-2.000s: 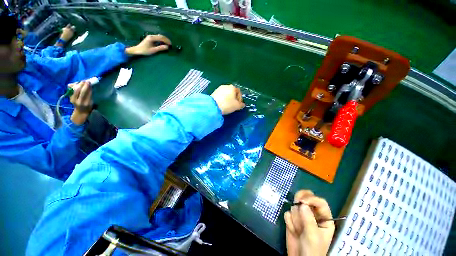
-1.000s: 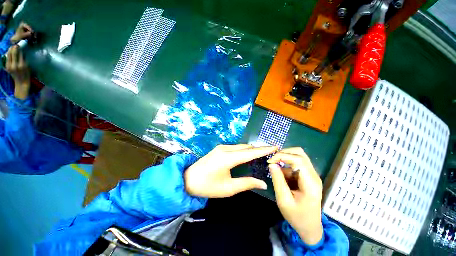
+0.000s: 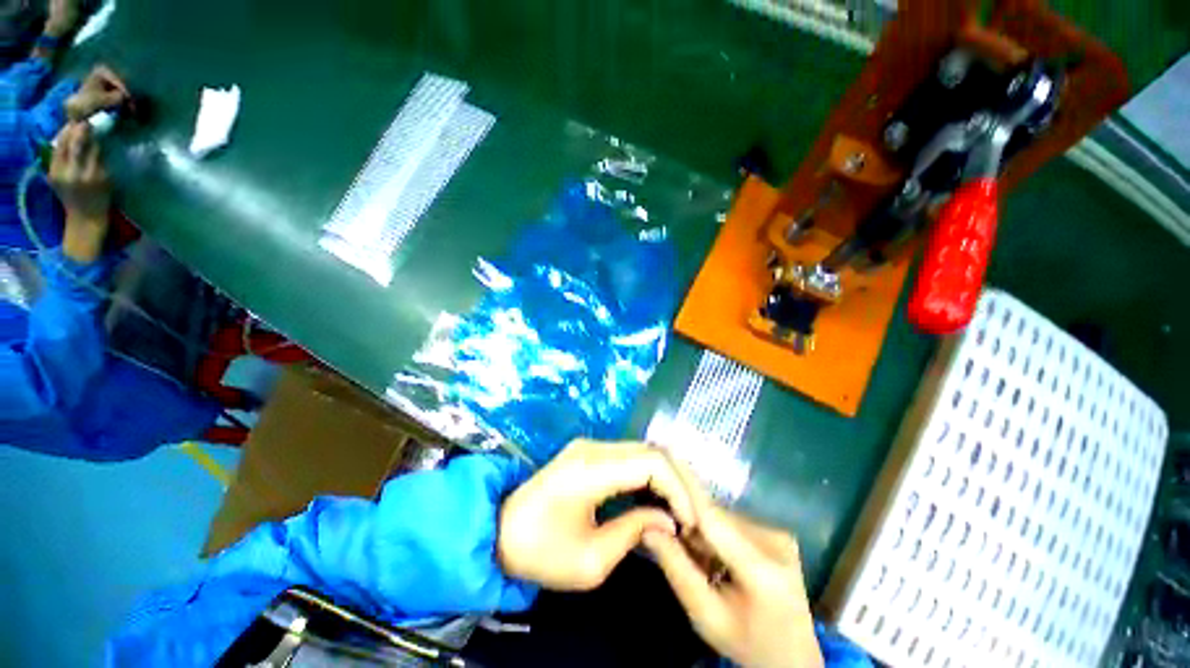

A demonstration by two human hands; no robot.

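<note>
My left hand (image 3: 594, 516) is at the lower middle, above my dark lap, with thumb and fingers curled together. My right hand (image 3: 737, 581) touches its fingertips from the right. A small dark part shows between the fingers, mostly hidden, and I cannot tell which hand bears it. A thin dark bit shows at the right fingers; whether it is the tweezers is unclear. A pale dot sheet (image 3: 718, 407) lies just beyond the hands, in front of the press fixture's orange base (image 3: 835, 372). The small dark nest (image 3: 788, 313) sits on that base, with the red clamp handle (image 3: 957, 257) above.
A white foam tray (image 3: 1018, 483) with rows of small dark marks is at the right, clear blister trays (image 3: 1161, 613) beyond it. A crumpled blue plastic bag (image 3: 561, 326) lies left of the fixture, with overlapping dot sheets (image 3: 411, 176) farther left. Another worker's hands (image 3: 85, 163) are far left.
My left hand came from over the bag to meet my right hand; since a second ago both closed together, lower in view. The view turned down, then shifted slightly.
</note>
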